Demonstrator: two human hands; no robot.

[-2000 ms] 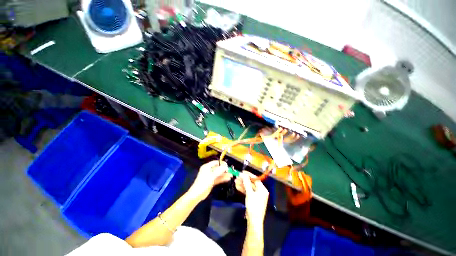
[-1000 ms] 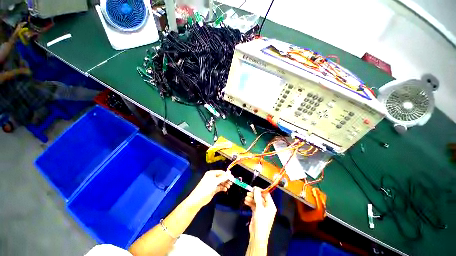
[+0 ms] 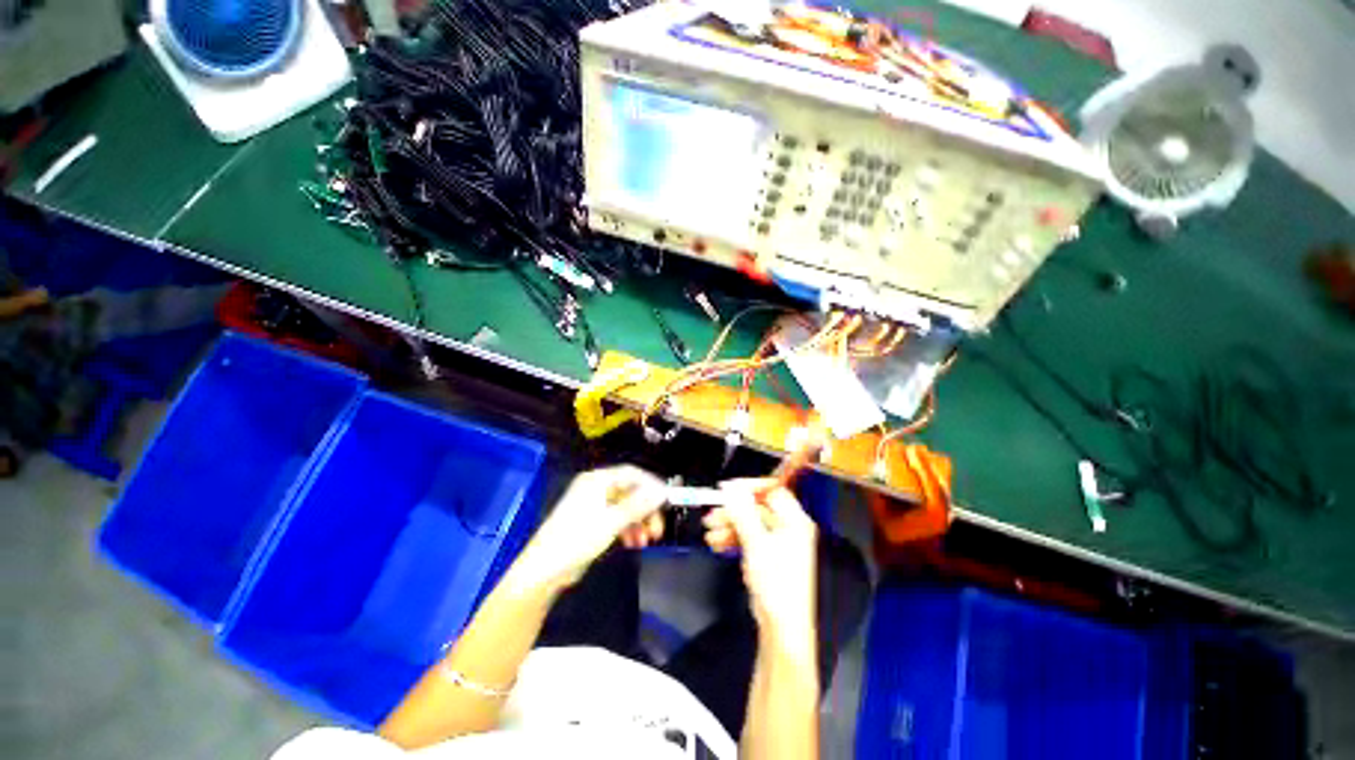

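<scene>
My left hand (image 3: 606,520) and my right hand (image 3: 764,532) are close together over my lap, just off the bench edge. A small pale cable connector (image 3: 693,496) spans between their fingertips, each hand pinching one end; fine detail is blurred. Orange and red test leads (image 3: 716,371) loop from the beige cable tester (image 3: 832,193) over the orange-yellow fixture board (image 3: 761,422) on the table edge. One reddish lead runs to my right fingertips. A pale paper slip (image 3: 829,380) lies under the leads.
Heaped black cables (image 3: 468,141) lie left of the tester. A loose black cable coil (image 3: 1211,446) is on the right. A blue-faced fan (image 3: 235,30) and white fan (image 3: 1174,146) stand on the bench. Blue bins (image 3: 390,549) are at lower left, others (image 3: 1025,676) at lower right.
The view has shifted, showing more of the right bins. The piece between my hands showed green before and now looks pale. Both hands stay close together, holding it.
</scene>
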